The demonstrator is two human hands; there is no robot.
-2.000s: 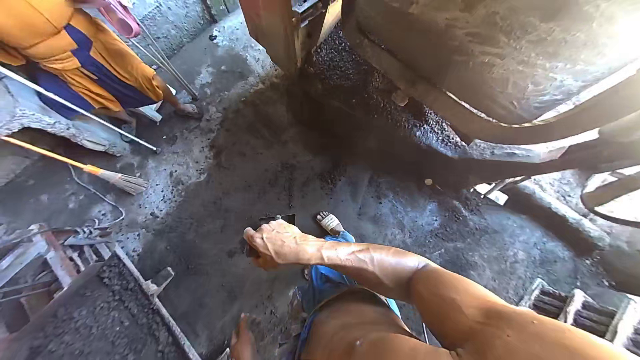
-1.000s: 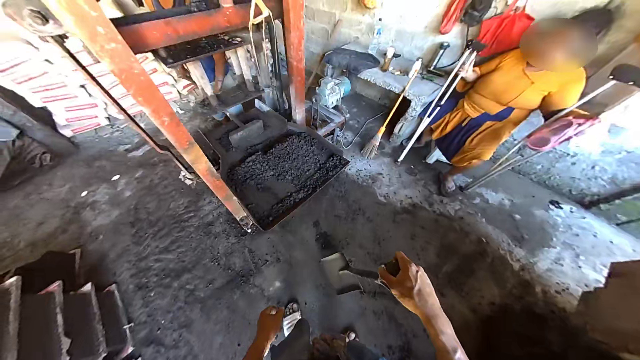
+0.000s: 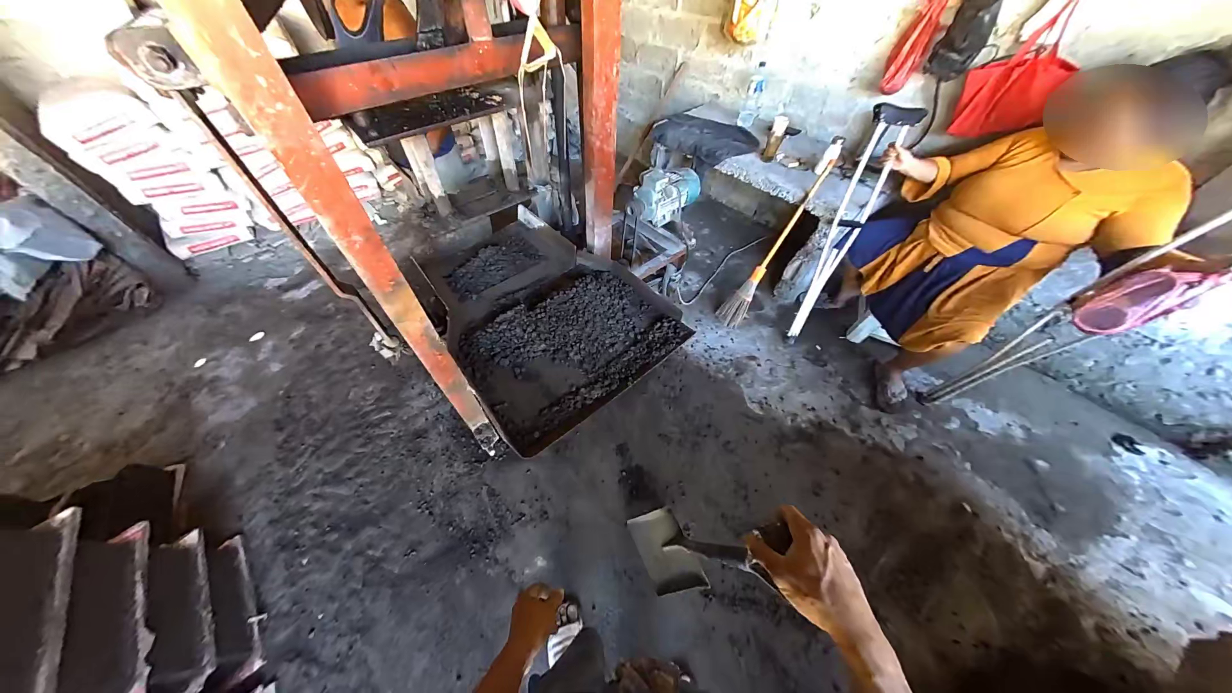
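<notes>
My right hand [image 3: 797, 558], at the lower right of centre, is closed around the dark handle of a shovel [image 3: 669, 551]. The shovel's flat metal blade points left, over the dark floor. My left hand [image 3: 539, 608] is low in the view, left of the blade and beside my foot; its fingers look curled, and whether it holds anything is not clear. Beyond both hands a metal tray [image 3: 525, 448] holds dark, crumbly material [image 3: 577, 322]. It lies at the foot of a red-orange steel frame [image 3: 337, 221].
Several dark slabs or moulds [image 3: 106, 606] stand lower left. A broom [image 3: 756, 279] leans by an electric motor [image 3: 666, 195]. A person [image 3: 1011, 221] sits at the right with crutches [image 3: 847, 226]. Sacks [image 3: 159, 178] are stacked behind the frame; another person is partly visible there.
The view has swung strongly toward the steel frame and tray since two seconds ago. In the last second, the shovel has stayed in my right hand, with little plain change.
</notes>
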